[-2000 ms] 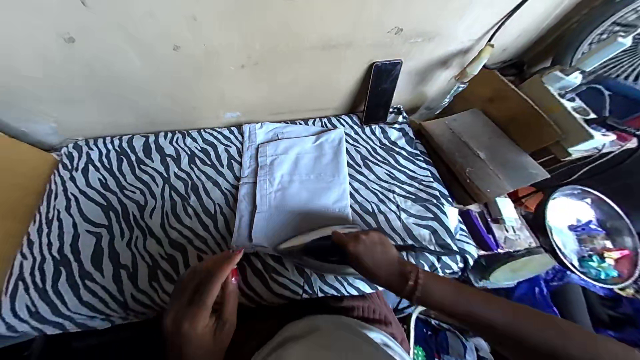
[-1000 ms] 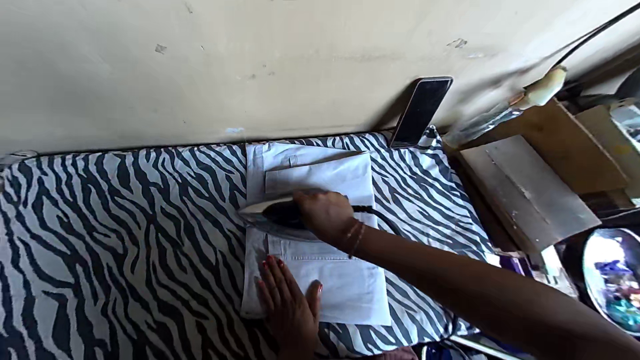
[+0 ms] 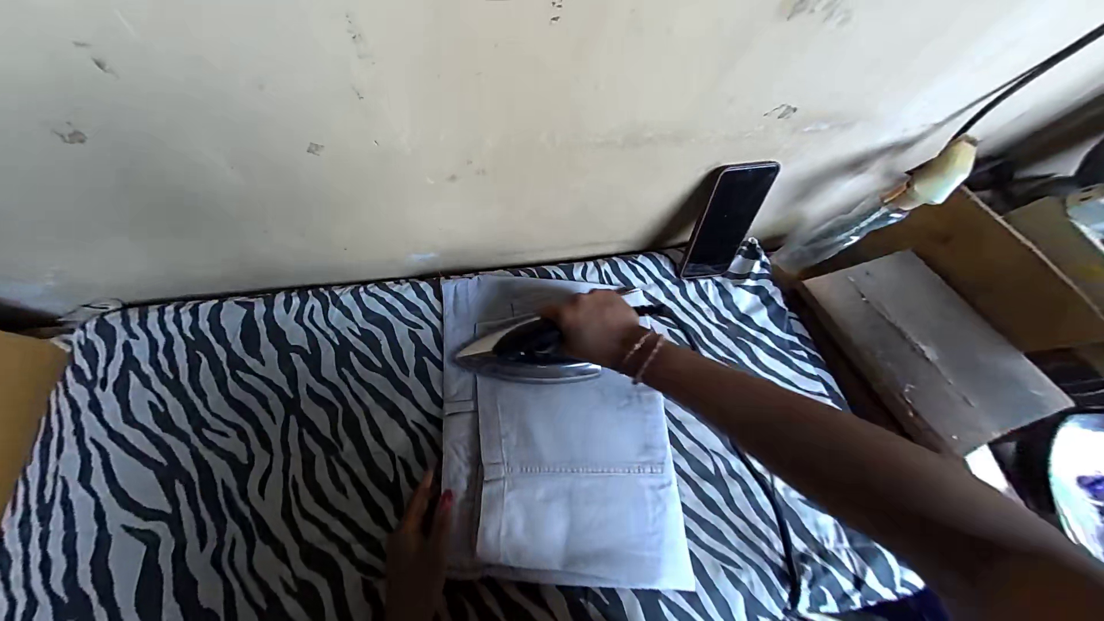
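Observation:
A folded pale, light-grey garment with stitched seams lies on a zebra-striped cloth. My right hand grips the handle of an electric iron, whose soleplate rests on the upper part of the garment with the tip pointing left. The iron's dark cord runs back beneath my right forearm. At the garment's lower left edge is my left hand, fingers extended and a little apart, holding nothing; its lower part is dim.
A smartphone leans against the stained wall behind the cloth. To the right are a flat worn box, an open cardboard box and a hanging cable with a pale fitting. Cardboard stands at far left.
The iron, in my right hand, has moved up the garment from its lower edge to its upper part. My left hand, on the garment a second ago, is now at its left edge.

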